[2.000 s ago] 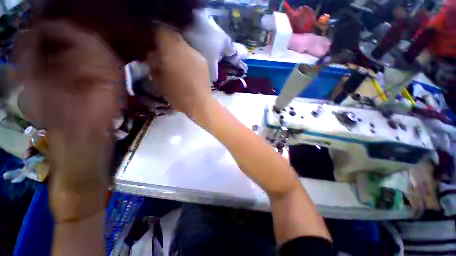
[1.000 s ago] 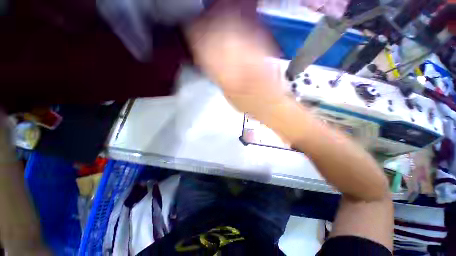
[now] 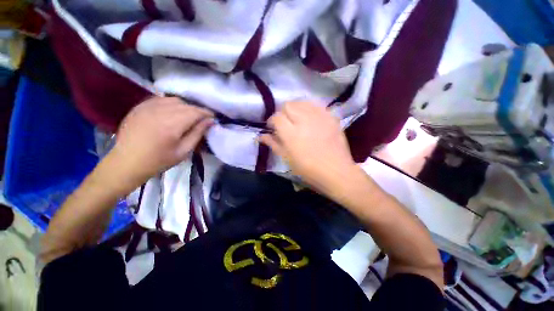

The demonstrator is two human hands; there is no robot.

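A large garment body [image 3: 212,91] of white cloth with narrow maroon strips and broad maroon side parts is spread in front of me. My left hand [image 3: 161,130] pinches its near edge between thumb and fingers, left of centre. My right hand [image 3: 310,133] pinches the same edge a little to the right, beside a maroon strip. A dark seam line [image 3: 243,123] runs between the two hands, with a pale flap [image 3: 234,146] hanging below it.
The white sewing machine [image 3: 516,91] stands at the right, with its shiny plate and black pad [image 3: 452,170]. A small green and white box [image 3: 501,240] sits at the lower right. A blue crate [image 3: 42,146] is at the left, and striped pieces [image 3: 173,200] hang below the garment.
The blurred maroon cloth has come down and lies spread with its white striped part showing. Both hands have moved to the centre and now hold its near edge. The view has tilted down.
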